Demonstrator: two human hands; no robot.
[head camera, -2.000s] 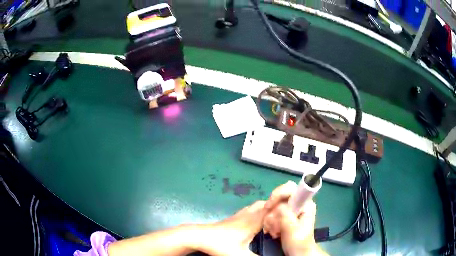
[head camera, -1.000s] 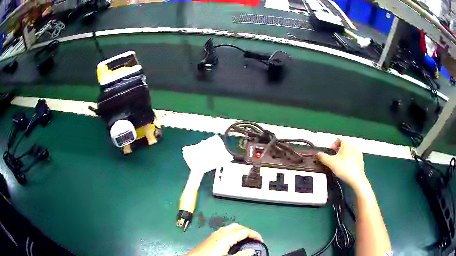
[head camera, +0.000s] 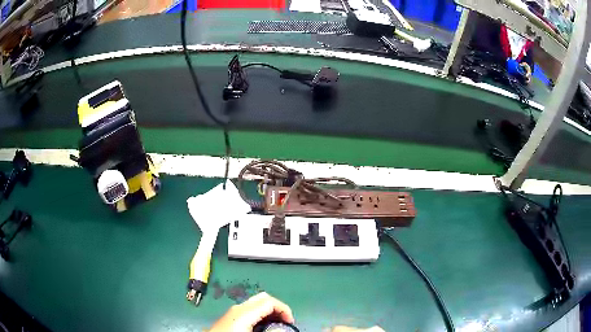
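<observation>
My left hand (head camera: 249, 314) is at the bottom edge, holding a black socket unit (head camera: 277, 326), of which only the rounded top shows. Only a sliver of my right hand (head camera: 358, 329) shows at the bottom edge; its fingers are cut off. The test plug (head camera: 202, 259) lies on the mat, metal pins towards me, its white handle against the white pad (head camera: 219, 206). The white power strip (head camera: 304, 253) has a dark plug piece (head camera: 277, 228) in its left outlet. The brown power strip (head camera: 389, 205) lies behind it, with tangled brown cord on its left part.
The yellow-and-black device (head camera: 116, 146) stands at left. Black corded pieces lie at the left edge. A long black power strip (head camera: 547, 245) lies at right by a metal post (head camera: 551, 110). Black corded parts (head camera: 311, 76) lie on the dark belt. A black cable (head camera: 421, 275) curves right.
The test plug went from my hands to the mat. My right hand left the brown strip's right end for the bottom edge, and the bundled black cord there is gone. The view shifted right.
</observation>
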